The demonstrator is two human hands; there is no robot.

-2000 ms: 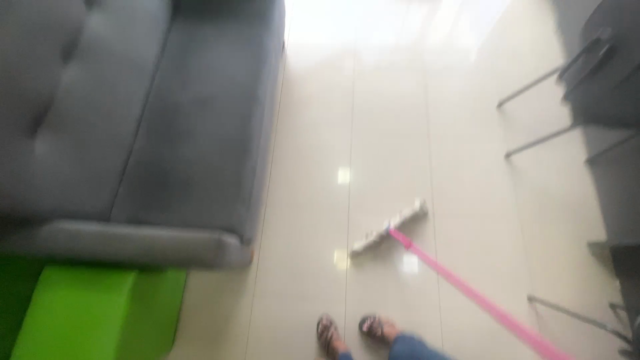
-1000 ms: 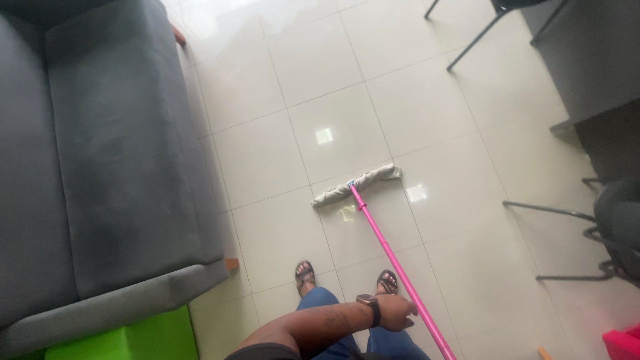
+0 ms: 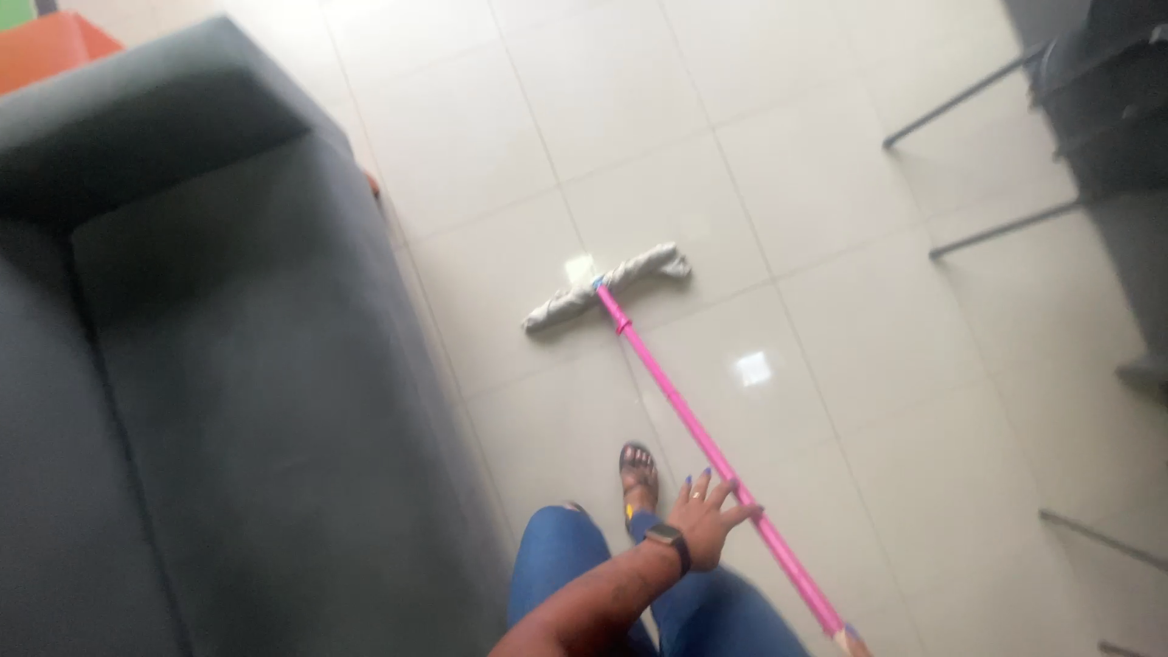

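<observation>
A floor mop with a pink handle (image 3: 680, 401) slants across the tiled floor. Its long head, wrapped in pale grey cloth (image 3: 561, 308), lies flat on the tiles ahead of my feet. My left hand (image 3: 707, 529), with a dark watch at the wrist and a ring, is spread with its fingers apart; the thumb and a finger touch the middle of the handle without wrapping it. At the bottom edge my right hand (image 3: 853, 643) is mostly cut off by the frame, its visible fingers around the upper part of the handle.
A grey upholstered sofa (image 3: 246, 365) fills the left side, with an orange seat-like block (image 3: 55, 50) beyond its arm. Thin dark metal chair legs (image 3: 1004, 228) reach in from the right. Light reflects off the glossy floor tiles (image 3: 630, 119). My sandaled foot (image 3: 639, 474) stands below the mop head.
My left hand, out of view two seconds ago, came in beside the handle and now has its fingers spread against it. Fingers of my right hand now show at the bottom. The view has shifted along the sofa.
</observation>
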